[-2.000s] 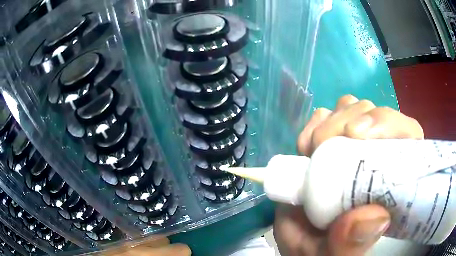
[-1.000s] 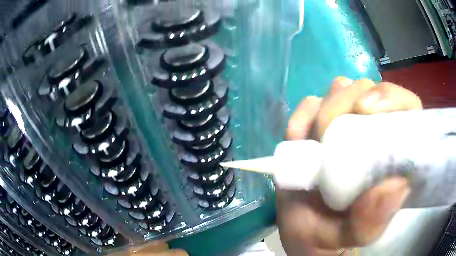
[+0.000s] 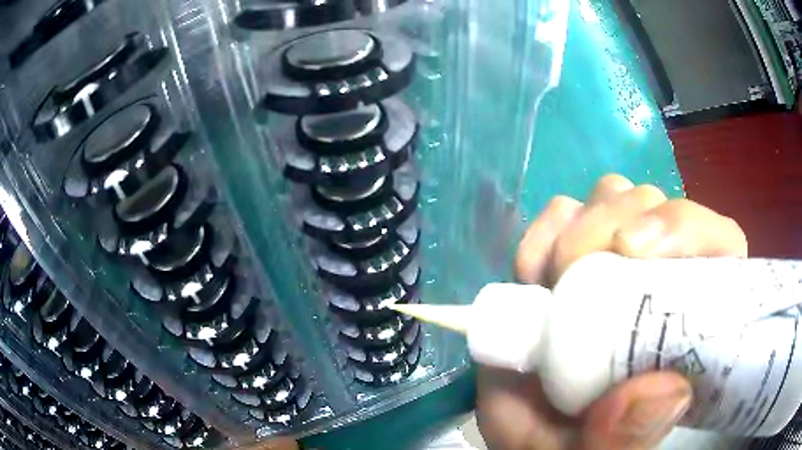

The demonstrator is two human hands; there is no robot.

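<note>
My right hand [image 3: 629,224] is closed around a white squeeze bottle [image 3: 695,330] with dark print, held sideways. Its thin yellowish nozzle [image 3: 431,314] points left, its tip at a round black part [image 3: 387,308] low in the rightmost row; whether it touches is unclear. A clear blister tray [image 3: 470,176] holds rows of glossy black stepped discs standing on edge. A sliver of my left hand [image 3: 268,443] shows at the tray's lower edge, cut off by the frame; its hold is hidden.
A green surface [image 3: 607,114] lies under and right of the tray. A dark red surface [image 3: 739,180] is at the right. A grey panel with a dark frame [image 3: 703,57] stands at the upper right.
Since one second ago, the bottle and my right hand appear lower in view, and the nozzle tip is slightly lower. The tray's rows have shifted a little in view. Less of my left hand shows.
</note>
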